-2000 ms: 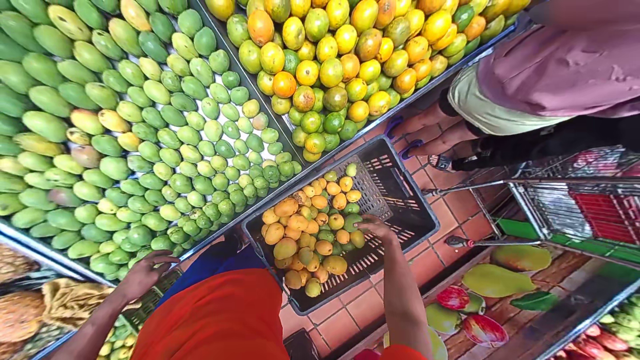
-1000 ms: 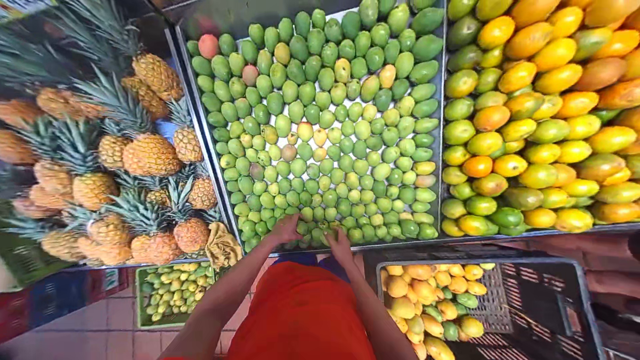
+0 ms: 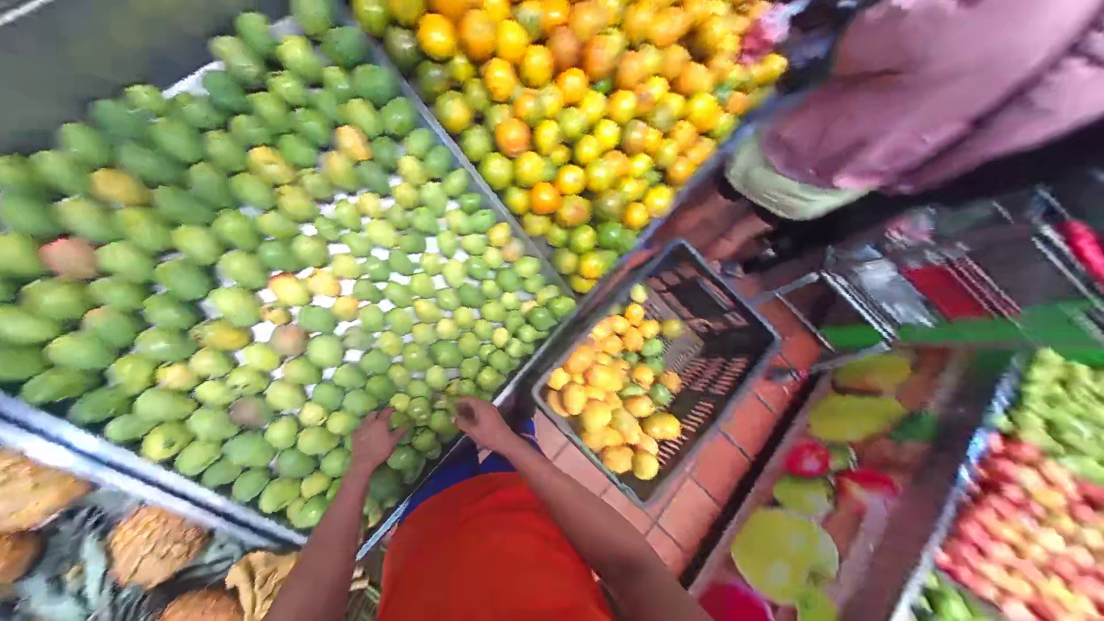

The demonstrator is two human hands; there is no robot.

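Rows of green mangoes (image 3: pixel 296 371) cover a display bin in front of me. My left hand (image 3: pixel 377 438) rests on the small green fruit at the bin's near edge. Close to its right, my right hand (image 3: pixel 481 423) is over the same edge, its fingertips at the fruit. The picture is blurred, so whether either hand holds a fruit cannot be told. To the right of my right hand, a black plastic crate (image 3: pixel 729 405) stands on the tiled floor, with yellow-orange mangoes (image 3: pixel 604 379) and a few green ones heaped in its left part.
Orange and yellow fruit (image 3: pixel 595 112) fills the bin beyond. A person in a pink top (image 3: pixel 923 103) stands at the upper right, near a shopping cart (image 3: pixel 914 285). Pineapples (image 3: pixel 155 545) lie at the lower left, and a bin of reddish fruit (image 3: pixel 1018 526) at the lower right.
Two seconds ago my right hand was at the mangoes in the crate and my left at the bin's edge; now both are at the green fruit. The view has swung left and back right.
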